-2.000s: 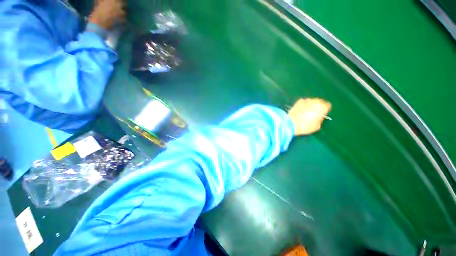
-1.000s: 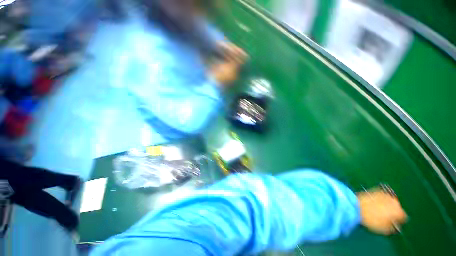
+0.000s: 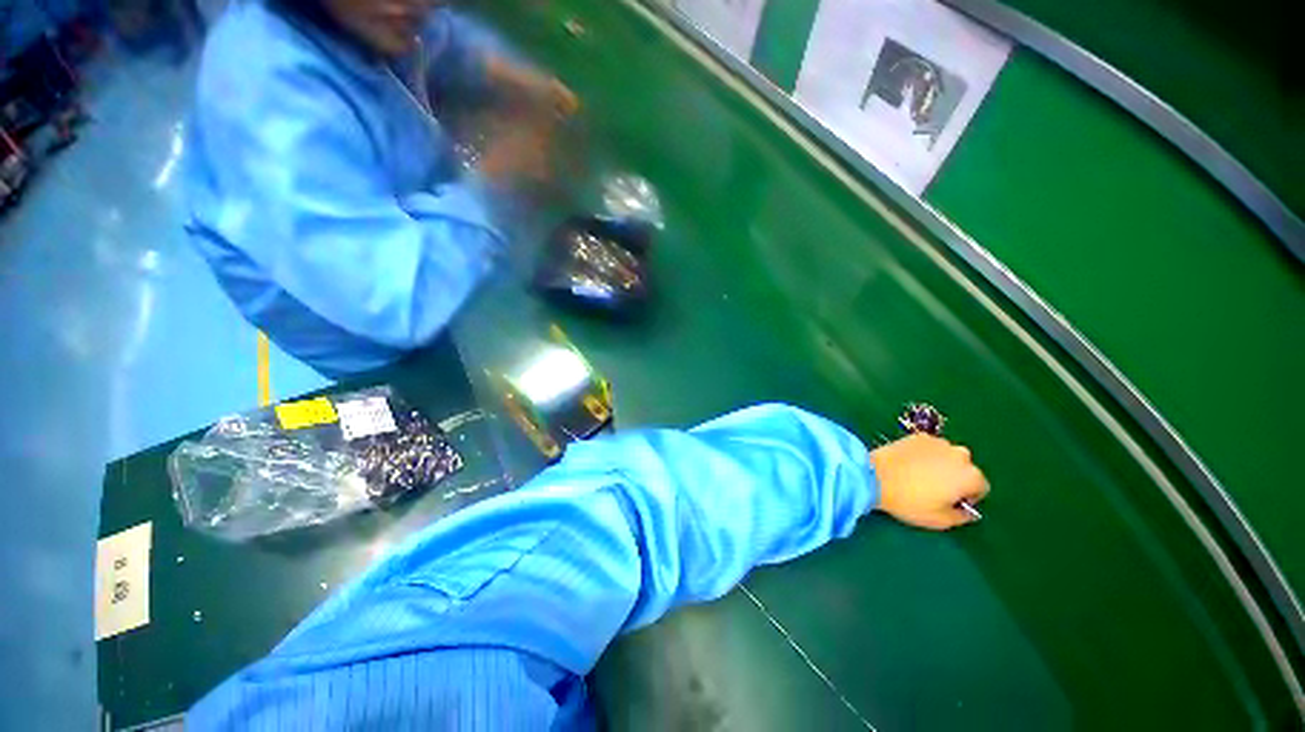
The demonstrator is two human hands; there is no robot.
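My left hand (image 3: 927,482) reaches out over the green belt on the right, in a blue sleeve. Its fingers are closed on a thin silvery tool, probably tweezers (image 3: 972,509), whose end sticks out of the fist. A small round dark and silvery workpiece (image 3: 923,418) is on the belt just beyond the hand; I cannot tell whether they touch. A thin strand of solder wire (image 3: 804,652) runs over the bench below my forearm. A shiny solder spool (image 3: 554,375) in a yellowish frame stands beyond my sleeve. My right hand is out of the picture.
A person in a blue smock (image 3: 322,200) sits at the upper left, hands blurred. Near them is a dark parts pile (image 3: 595,266). A clear parts bag (image 3: 272,472) and a white label (image 3: 123,582) lie at left. A metal rail (image 3: 1030,322) edges the belt.
The view has swung, so the neighbour and spool first shifted right, then partly back left. My left hand has moved over the belt. The round workpiece now shows clearly beside it.
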